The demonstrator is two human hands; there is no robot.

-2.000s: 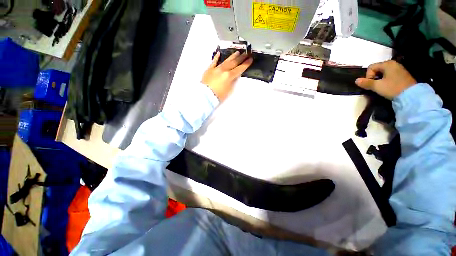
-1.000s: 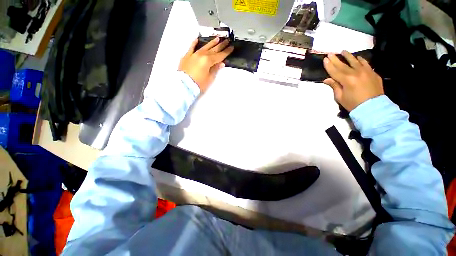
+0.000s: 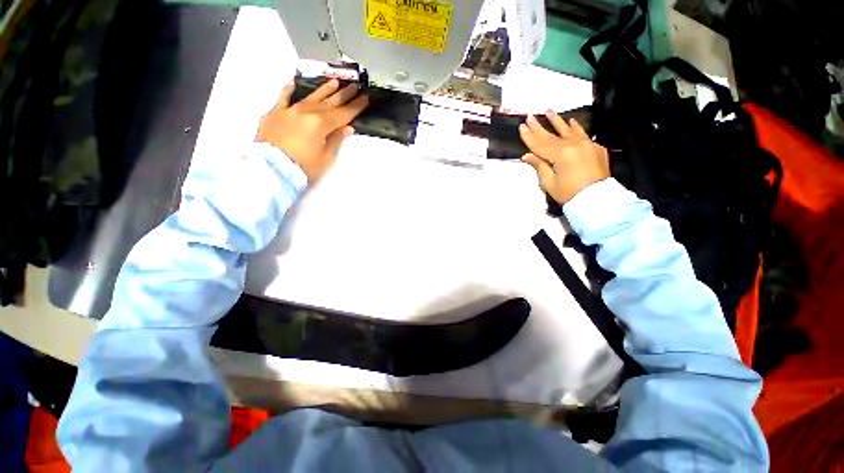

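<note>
A dark camouflage strap panel (image 3: pixel 387 117) lies under the sewing machine head (image 3: pixel 389 46), with its middle under the metal clamp (image 3: pixel 453 129). My left hand (image 3: pixel 313 125) lies on the panel's left part, fingers spread, pressing it flat. My right hand (image 3: pixel 566 159) lies on the panel's right part with fingers spread. The needle area is hidden behind the head. A second curved panel (image 3: pixel 370 344) lies near the table's front edge. A short black webbing strip (image 3: pixel 581 294) lies beside my right forearm.
A tangled heap of black webbing (image 3: pixel 685 175) lies at the right, beside an orange-red bag (image 3: pixel 810 212). Camouflage strips (image 3: pixel 79 111) hang together over the grey metal surface (image 3: pixel 176 120) at the left. The pale table edge (image 3: pixel 370 399) runs close to my body.
My right hand has gone from pinching the panel's right end to lying flat on it. My left hand stays on the panel. The view has shifted to the right.
</note>
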